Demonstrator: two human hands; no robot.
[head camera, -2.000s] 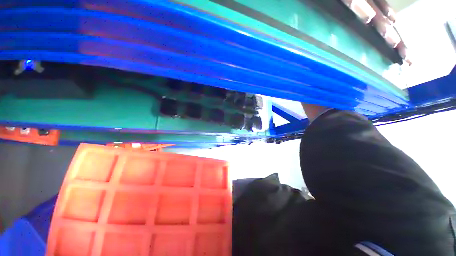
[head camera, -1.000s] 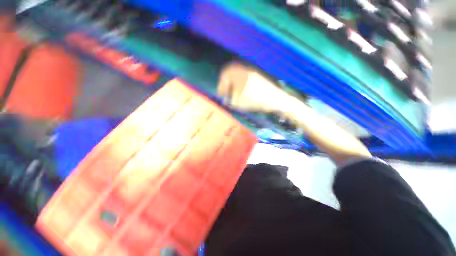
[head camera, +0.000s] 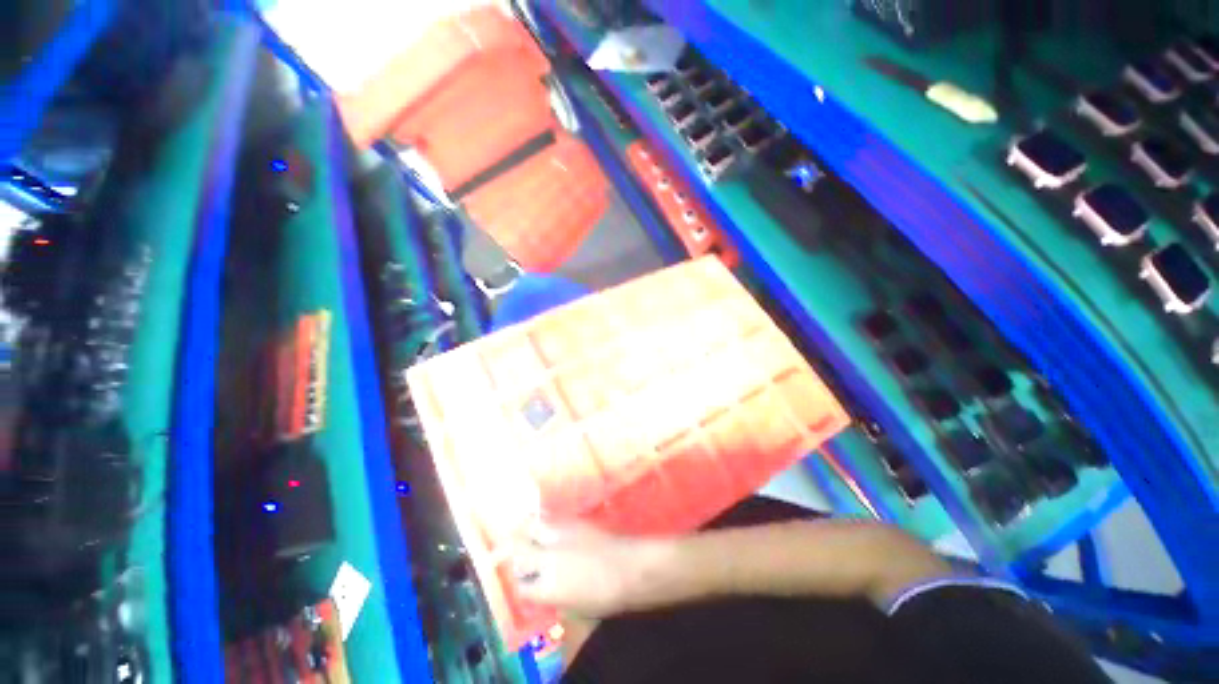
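An orange component tray (head camera: 642, 388) with a grid of square pockets lies tilted in front of me. One small dark smartwatch body (head camera: 537, 409) sits in a pocket toward its left side; most other visible pockets are bare. My right hand (head camera: 588, 568) reaches in from the right to the tray's near left corner, slightly blurred, its fingers at a second small dark unit (head camera: 528, 572). Whether the fingers grip this unit cannot be told. My left hand is not in view.
Blue-edged racks with green shelves flank the aisle: the right shelf (head camera: 922, 147) bears rows of watch units (head camera: 1114, 214), the left shelf (head camera: 350, 515) dark boxes and orange trays (head camera: 310, 374). Stacked orange trays (head camera: 542, 207) stand ahead, with a blue stool (head camera: 535, 298) before them.
The view has swung toward the aisle, showing both racks. My right hand has moved from beside the right shelf to the tray's near left corner.
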